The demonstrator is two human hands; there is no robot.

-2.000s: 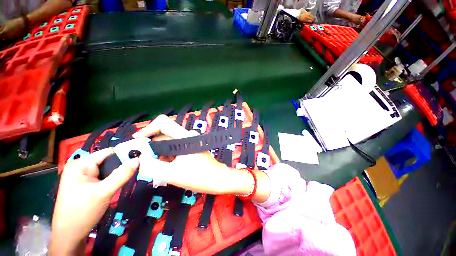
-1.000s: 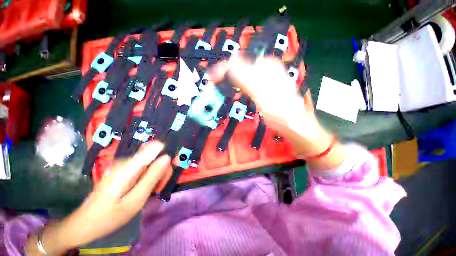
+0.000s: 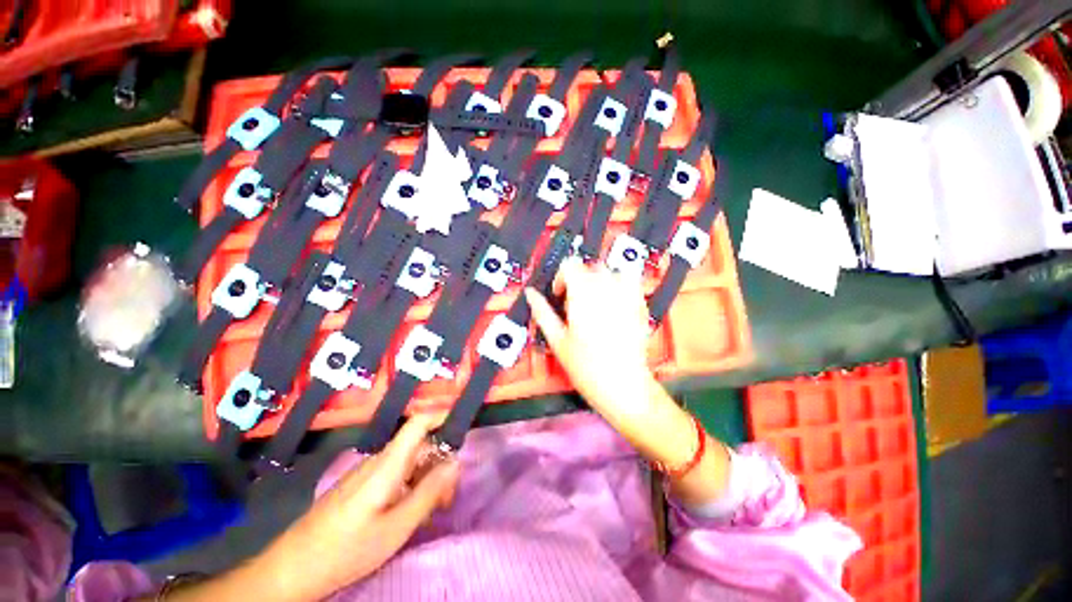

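Observation:
Many black smartwatches (image 3: 495,268) lie slanted in rows in a red-orange tray (image 3: 719,341), backs up, with white to pale-blue films. One watch (image 3: 403,112) lies crosswise near the tray's back, dark screen up. A jagged white paper piece (image 3: 437,188) rests on the watches. My right hand (image 3: 605,335) is over the tray's right part, thumb and fingers around a dark strap; whether it grips is unclear. My left hand (image 3: 382,500) is at the tray's front edge, fingertips by a strap end below the front-row watch (image 3: 503,341); its grip is unclear.
A crumpled clear plastic heap (image 3: 127,303) and a red box (image 3: 41,229) are left. Loose white paper (image 3: 799,241), a clipboard with white sheets (image 3: 993,176) and a white roll (image 3: 1034,97) are right. A red empty-pocket tray (image 3: 841,470) is lower right.
The watch held up in both hands two seconds ago is no longer raised. Since one second ago, my right hand has moved down and my left hand lower, off the tray's middle. The view has shifted.

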